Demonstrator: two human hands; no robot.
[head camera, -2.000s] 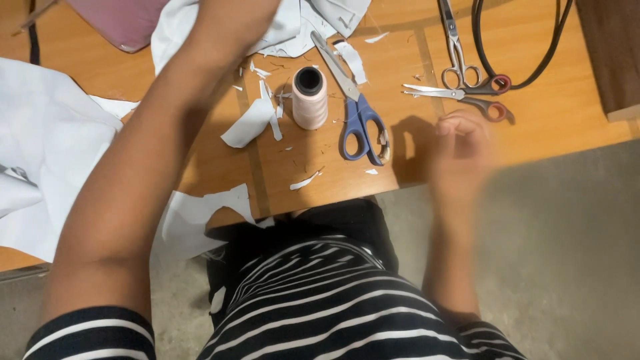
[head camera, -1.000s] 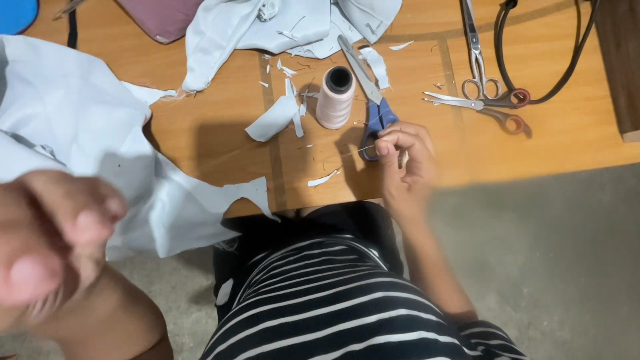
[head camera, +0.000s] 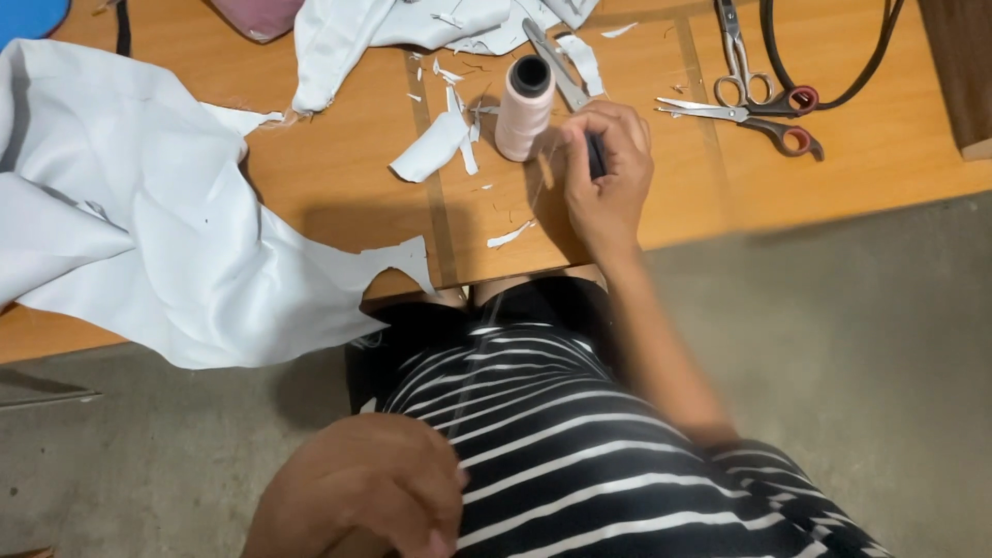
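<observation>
My right hand (head camera: 608, 163) is over the dark blue handles (head camera: 595, 155) of scissors whose blades (head camera: 554, 66) point up and away. Its thumb and forefinger are pinched on a faint thread (head camera: 540, 186). Just left of these fingers stands a pale pink thread cone (head camera: 525, 108). My left hand (head camera: 372, 480), blurred and close to the camera, has curled fingers in front of the striped shirt; the thread seems to run towards it, but its grip is hidden. White fabric (head camera: 178, 209) hangs over the table's near edge at the left. Fabric scraps (head camera: 434, 147) lie beside the cone.
Metal scissors (head camera: 736, 58) and scissors with red and black handles (head camera: 748, 115) lie on the wooden table (head camera: 852, 170), near a black cable (head camera: 868, 85). More white fabric (head camera: 341, 46) is at the back, beside a pink item (head camera: 260, 15). A dark wooden piece (head camera: 961, 70) stands at the right.
My left hand has come back from the far side of the table towards my body, now low in view. My right hand has moved left from beside the scissors to over their blue handles.
</observation>
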